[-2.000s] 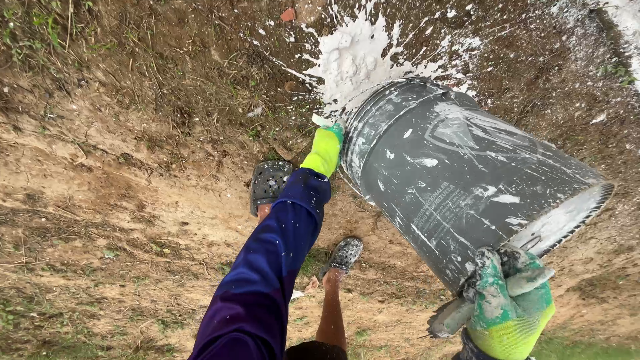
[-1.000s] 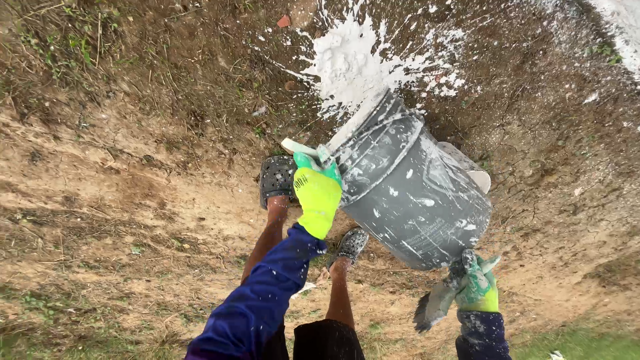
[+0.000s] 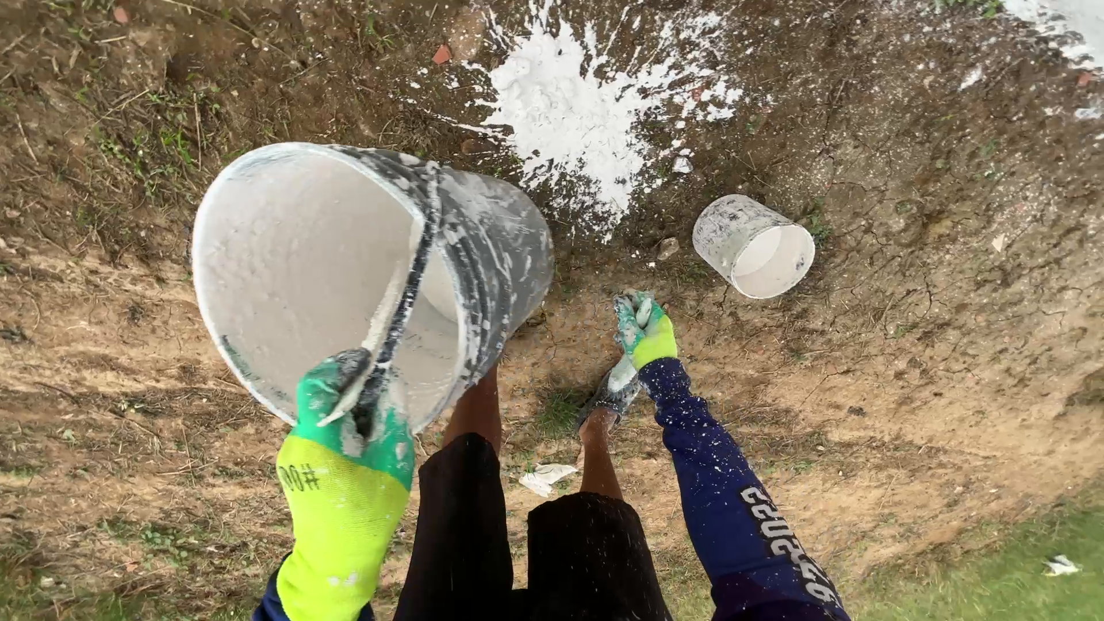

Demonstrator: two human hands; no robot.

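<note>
My left hand (image 3: 354,457), in a green and yellow work glove, is closed on the handle of a large grey bucket (image 3: 509,250). White residue coats the bucket's inside, and its mouth faces up towards me and to the left. My right hand (image 3: 645,332), gloved alike, is lower and to the right, closed around a tool smeared with white, perhaps a brush or scraper; the fingers and the foot behind it make its kind unclear. Ahead of both hands a splash of white paste or paint (image 3: 569,112) lies on the soil.
A small white-smeared bucket (image 3: 733,233) lies tipped on the ground right of the splash. More white material (image 3: 1065,26) is at the upper right corner. A white scrap (image 3: 548,477) lies between my legs. Grass borders the lower right.
The large bucket, earlier tipped over the white splash with both hands at it, has swung left with its mouth towards me. My right hand has come away from its base. The small bucket shows fully now.
</note>
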